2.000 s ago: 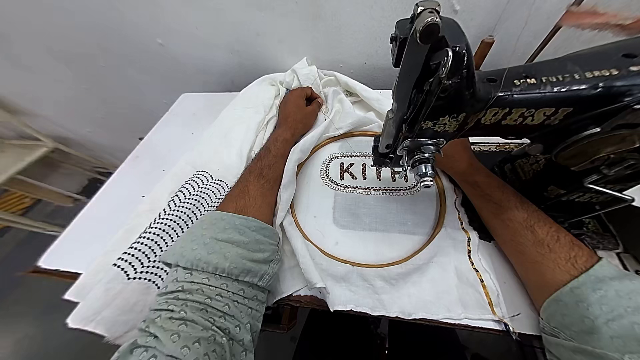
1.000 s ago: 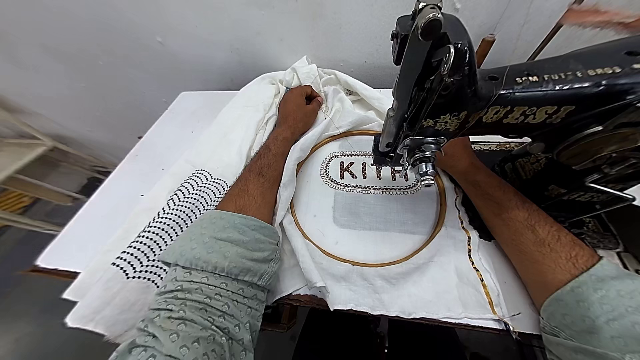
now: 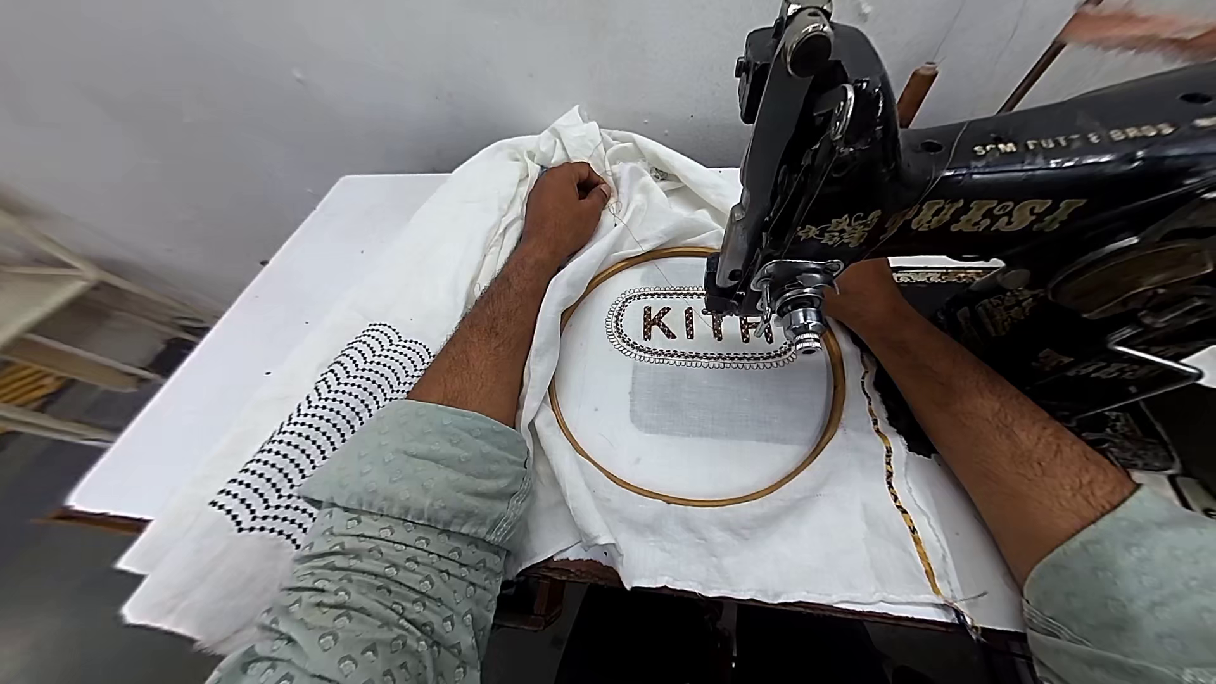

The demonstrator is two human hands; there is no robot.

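Note:
White cloth (image 3: 760, 551) lies over the table, with part of it framed by a round wooden embroidery hoop (image 3: 665, 498) below the head of a black sewing machine (image 3: 817, 161). Inside the hoop is an embroidered patch of letters (image 3: 703, 328) in a stitched oval border, above a grey rectangle (image 3: 727, 404). My left hand (image 3: 567, 204) grips bunched cloth beyond the hoop's upper left, fingers curled. My right hand (image 3: 860, 290) rests at the hoop's right edge, behind the machine's presser and tension parts; its fingers are hidden. The needle is hard to make out.
The white tabletop (image 3: 285, 285) shows at the left, with a pale wall behind. A thread spool (image 3: 917, 93) stands behind the machine. Dark zigzag embroidery (image 3: 328, 427) runs across the cloth at left. A pale rack (image 3: 57, 275) stands at the far left.

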